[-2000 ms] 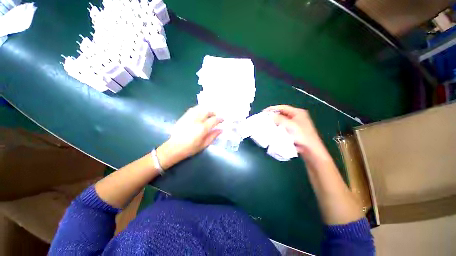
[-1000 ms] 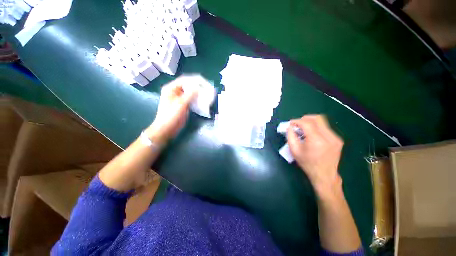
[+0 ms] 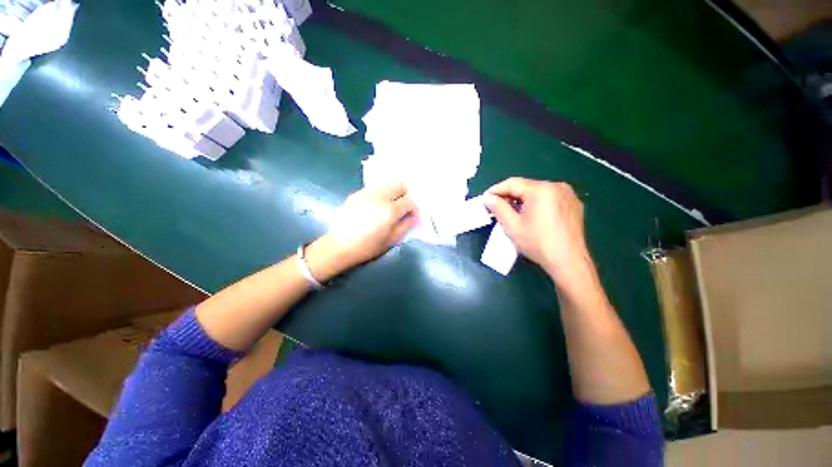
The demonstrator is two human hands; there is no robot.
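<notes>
A loose stack of white sheets (image 3: 424,132) lies on the dark-green bench in front of me. My left hand (image 3: 372,223) rests at the near left corner of the stack, its fingertips on the white material; whether it grips a sheet is unclear. My right hand (image 3: 538,219) is just right of the stack and pinches a white piece (image 3: 499,250); a white strip runs from its fingertips towards the stack. A heap of white adapters (image 3: 223,68) with thin prongs up stands at the upper left. A white sheet (image 3: 315,96) lies against the heap's right side.
More white pieces (image 3: 36,36) lie at the far upper left. A dark strip (image 3: 511,100) divides the bench from the green surface beyond. An open brown carton (image 3: 771,319) stands at right, with a shiny tan bundle (image 3: 681,328) beside it. Brown cartons (image 3: 82,292) are at lower left.
My left hand has moved from beside the heap to the stack's near corner. A white sheet now lies by the heap. My right hand has come closer to the stack. The camera view has shifted.
</notes>
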